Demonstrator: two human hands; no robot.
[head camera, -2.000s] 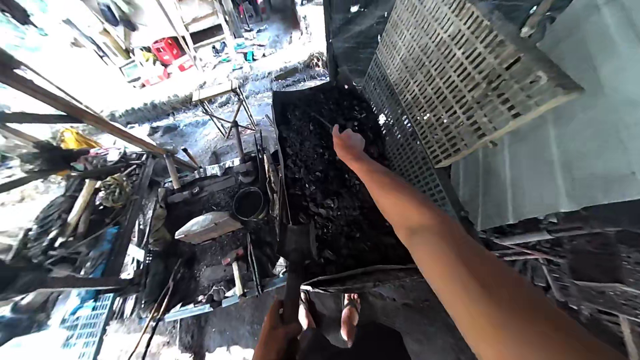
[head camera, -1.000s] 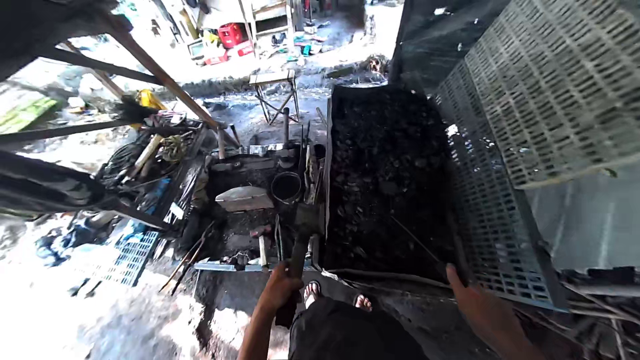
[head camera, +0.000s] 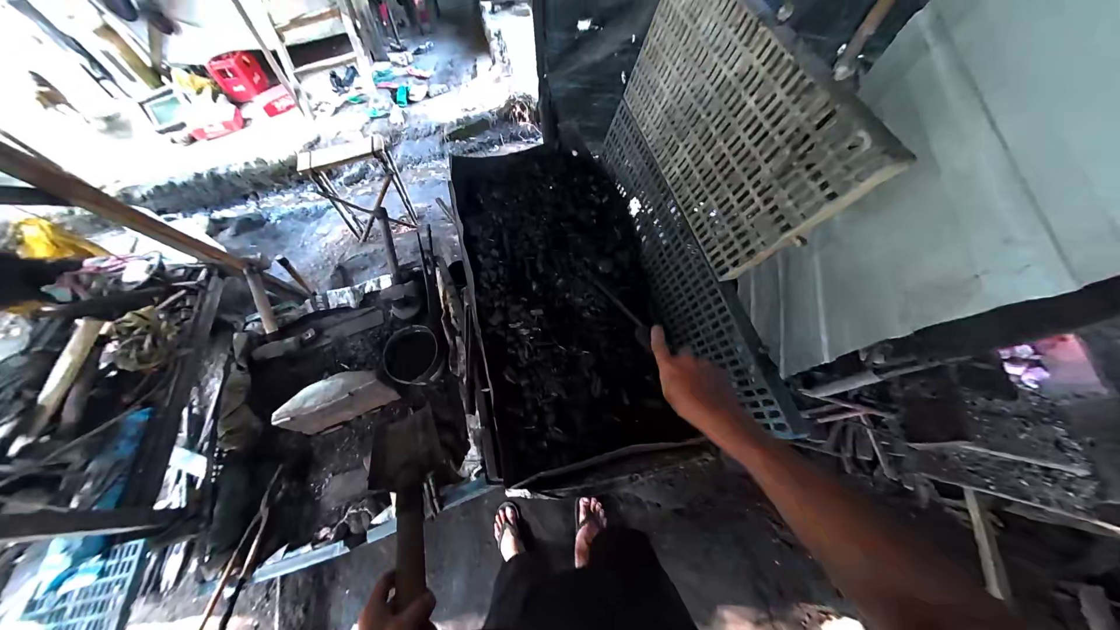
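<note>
My right hand (head camera: 687, 376) grips the handle of a thin, dark rod-like tool (head camera: 617, 297), whose far end reaches over the charcoal (head camera: 551, 341) in a long dark bin. At the bottom, my left hand (head camera: 396, 605) is closed around the wooden handle of a small flat-bladed shovel (head camera: 404, 451). The shovel's blade points away from me, left of the bin's near corner. Beyond it, a round dark bucket (head camera: 413, 354) stands beside a pale, boat-shaped object (head camera: 335, 402) on the sooty work area. What the rod's tip touches is too dark to tell.
Slatted plastic panels (head camera: 744, 131) lean along the bin's right side, before a grey sheet (head camera: 971, 184). A small wooden stand (head camera: 341, 156) is beyond the work area. Wooden poles and clutter lie at left, with a red crate (head camera: 238, 77) farther back. My sandalled feet (head camera: 591, 521) are at the bin's near edge.
My right hand, near the bin's lower right corner a second ago, is now farther up along its right side with the rod. The shovel remains in my left hand. The view has shifted.
</note>
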